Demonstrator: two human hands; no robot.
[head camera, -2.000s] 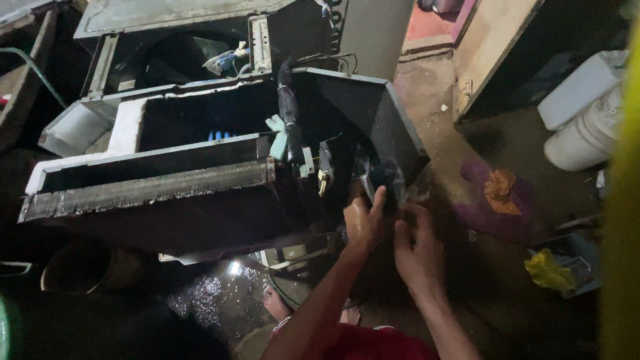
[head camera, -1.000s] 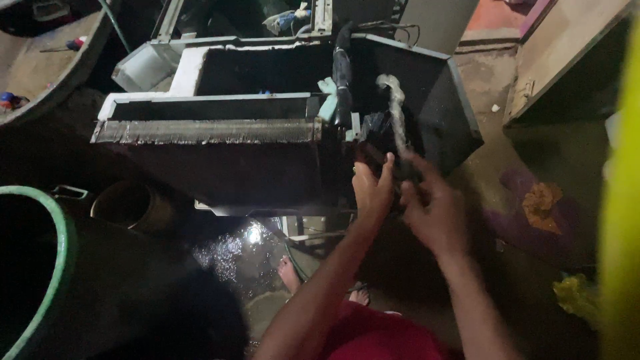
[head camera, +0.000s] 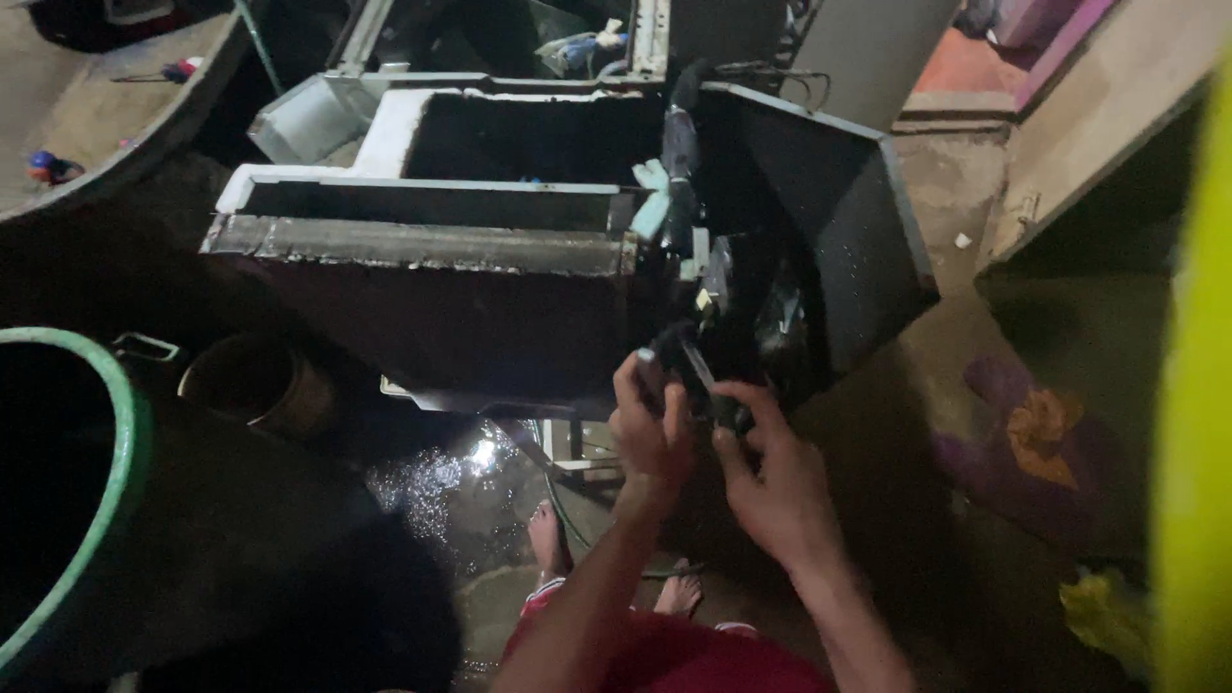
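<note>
A large metal appliance housing with a finned coil along its front edge lies before me. My left hand is closed around a small dark piece with a light tip, at the housing's near right end. Close beside it, my right hand grips a dark-handled tool whose thin, pale shaft points up toward the dark part between my hands. A black wrapped pipe bundle with a pale green strip runs down above my hands. A clear plastic bag seems to hang inside the housing. The exact contact point is too dark to tell.
A green-rimmed tub and a bucket stand at left. Wet floor and a thin hose lie near my feet. Orange cloth lies at right, and a yellow upright edge borders the view.
The pale twisted strand above my right hand one second ago no longer shows there. A thin-shafted tool now shows in my right hand. The view has shifted right to left across the scene.
</note>
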